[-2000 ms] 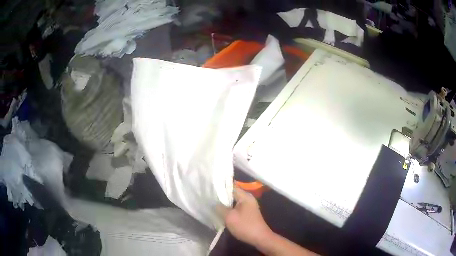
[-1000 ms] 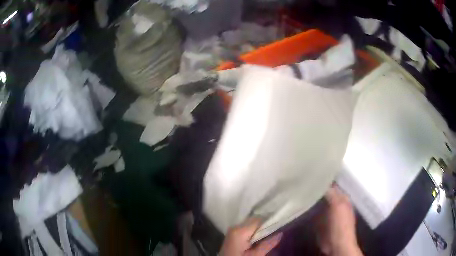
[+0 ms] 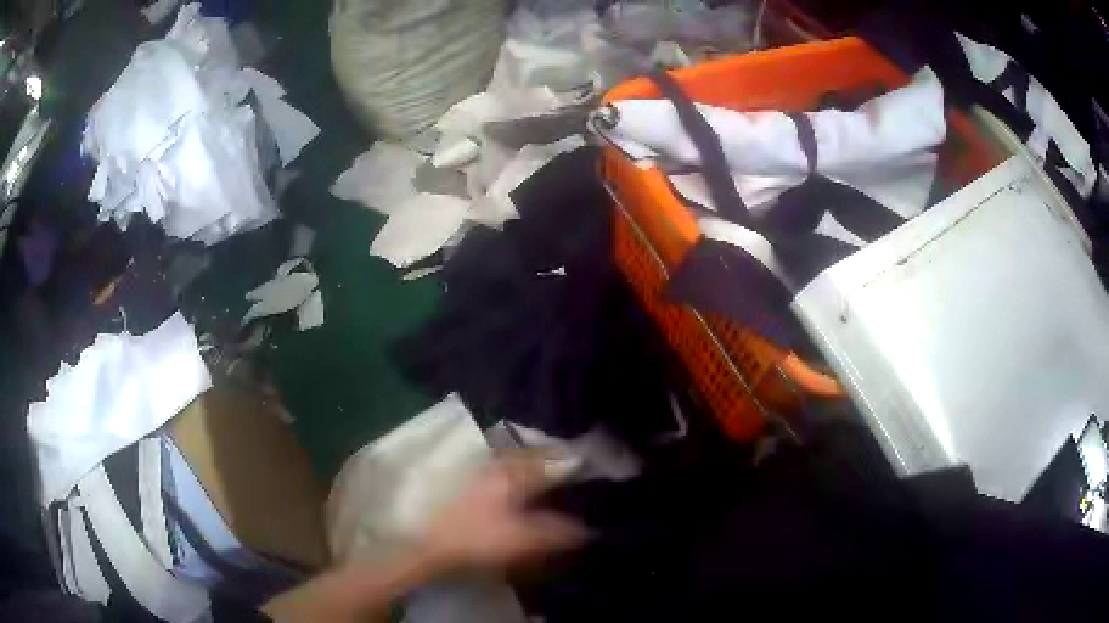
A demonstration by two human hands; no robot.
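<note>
My left hand (image 3: 505, 523) is blurred and reaches in from the bottom edge, left of centre. It lies over a white fabric piece (image 3: 414, 469); whether the fingers grip it cannot be told. Part of the white piece also shows below my wrist. Dark fabric (image 3: 754, 523) covers the bottom centre and right, beside my hand. My right hand is not in view.
An orange crate (image 3: 699, 353) with white and dark pieces stands left of the white machine table (image 3: 961, 329). Dark cloth (image 3: 535, 316), pale scraps (image 3: 420, 225) and a round sack (image 3: 420, 61) lie beyond. A brown box (image 3: 237, 469) with white strips stands at left.
The view has turned left and down. The white panel, raised in front of the crate before, is now low beside my left hand. My right hand has left the picture. More of the crate shows.
</note>
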